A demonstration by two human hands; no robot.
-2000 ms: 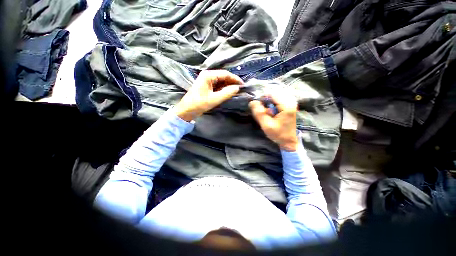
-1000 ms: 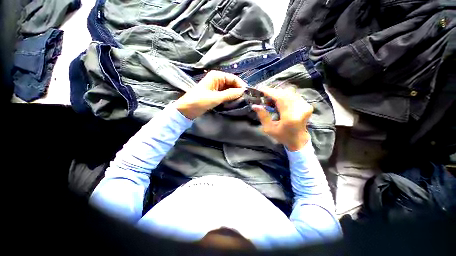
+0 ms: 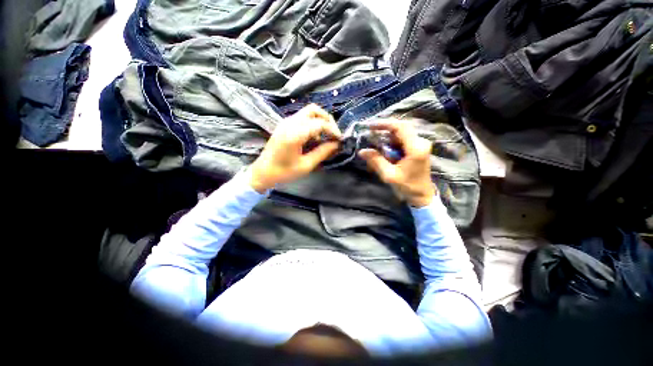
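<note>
A denim jacket, pale grey-green inside out with dark blue bands, lies before me and hangs over the table edge toward my lap. My left hand pinches a dark fold of it near the middle. My right hand is just right of it, fingers curled around small thread snips, of which only a bluish part shows. The snips' tips and the exact spot between my hands are blurred. Small shiny dots show on the dark blue placket behind my hands.
Black jackets with brassy buttons are piled at the right. Another grey-green jacket lies behind. A blue and grey garment lies on the white table at the left. Dark folded garments sit at the lower right.
The jacket has shifted slightly left. My right hand moved right, then back toward my left hand. A dark blue-edged fold now stands up between my hands.
</note>
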